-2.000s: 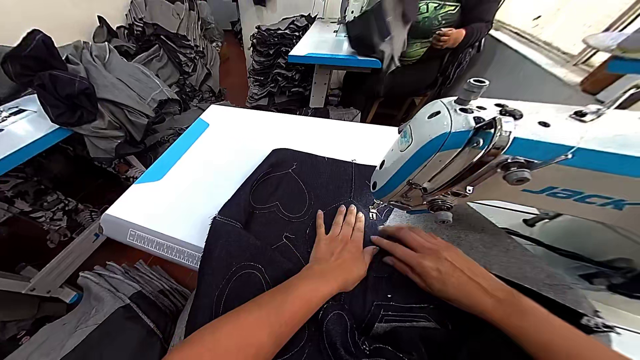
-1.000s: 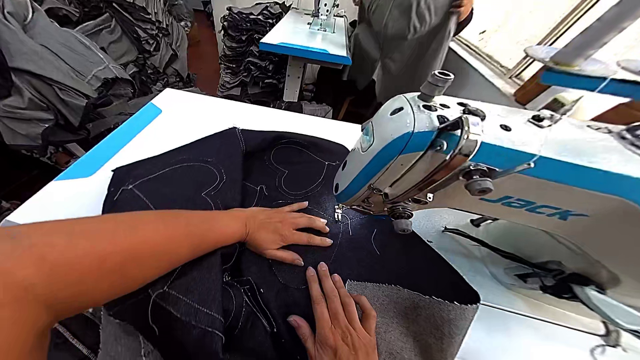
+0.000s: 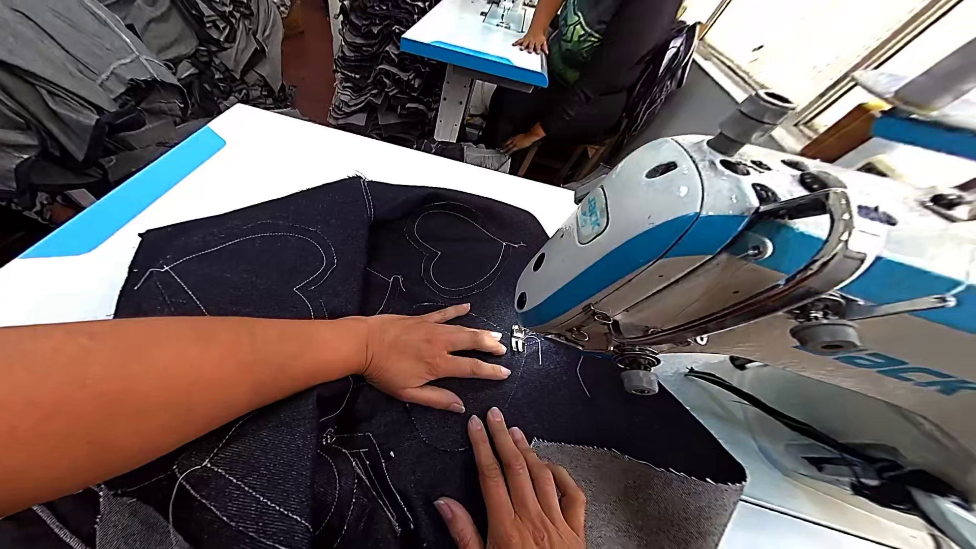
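Observation:
Dark denim fabric (image 3: 274,213) with several heart outlines in pale stitching lies across the white sewing table (image 3: 457,164). My left hand (image 3: 431,357) rests flat on it, fingers spread, its fingertips just left of the presser foot (image 3: 518,338) of a Jack sewing machine (image 3: 648,206). Below it, my right hand (image 3: 518,488) presses on the denim with its fingers slightly apart, beside a folded-over grey flap (image 3: 640,488) with a frayed edge. Neither hand grips anything. The needle tip cannot be made out.
Heaps of grey garments (image 3: 229,46) lie at the upper left, and stacked dark cloth (image 3: 381,69) stands behind the table. Beyond it, a person (image 3: 610,61) sits at another sewing table (image 3: 473,57). A dark cable (image 3: 762,412) runs under the machine arm.
Between two seconds and one second ago, the denim was turned and its grey underside came up at the right. The person behind has lowered the grey cloth held up one second ago.

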